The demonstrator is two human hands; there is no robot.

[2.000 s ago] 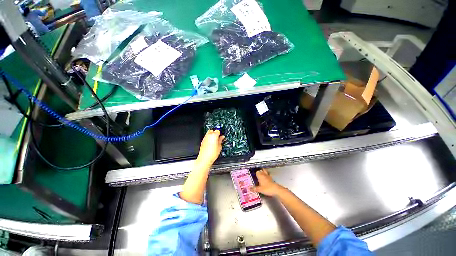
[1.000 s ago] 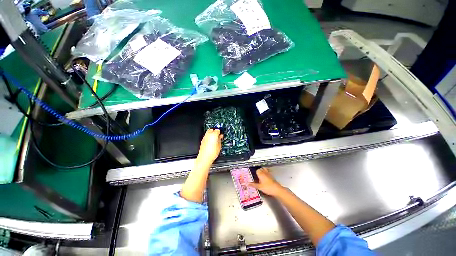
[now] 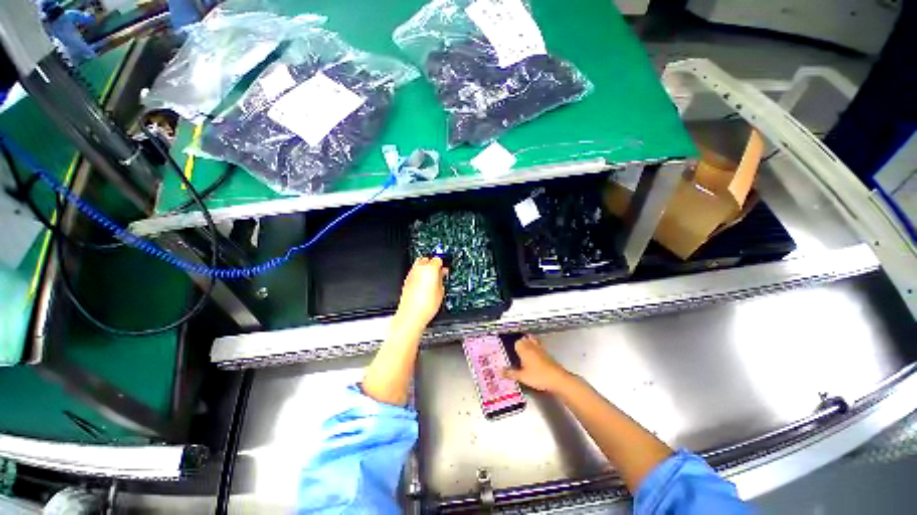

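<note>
A smartphone [image 3: 489,374] with a pink screen lies on the metal bed [image 3: 593,402]. My right hand [image 3: 536,365] is beside its right edge, thumb at the screen, fingers around a small black thing above the thumb. My left hand [image 3: 424,288] is at the left edge of the middle bin, which holds a heap of dark-green components [image 3: 465,264]. Its fingertips are pinched together at a small dark thing, partly hidden by the fingers. A right bin [image 3: 571,241] holds glossy black components. The left bin [image 3: 357,267] shows a dark, bare inside.
Bagged components [image 3: 302,116] lie on the green shelf [image 3: 593,121] above the bins. A conveyor rail [image 3: 623,302] runs between bins and bed. A coiled blue cord [image 3: 191,268] hangs at left. An open cardboard box [image 3: 704,206] stands at right. A person [image 3: 65,30] shows at top left.
The phone's pink screen content has changed. Both hands stay in nearly the same places, with slight finger shifts. More of the black thing at my right hand shows.
</note>
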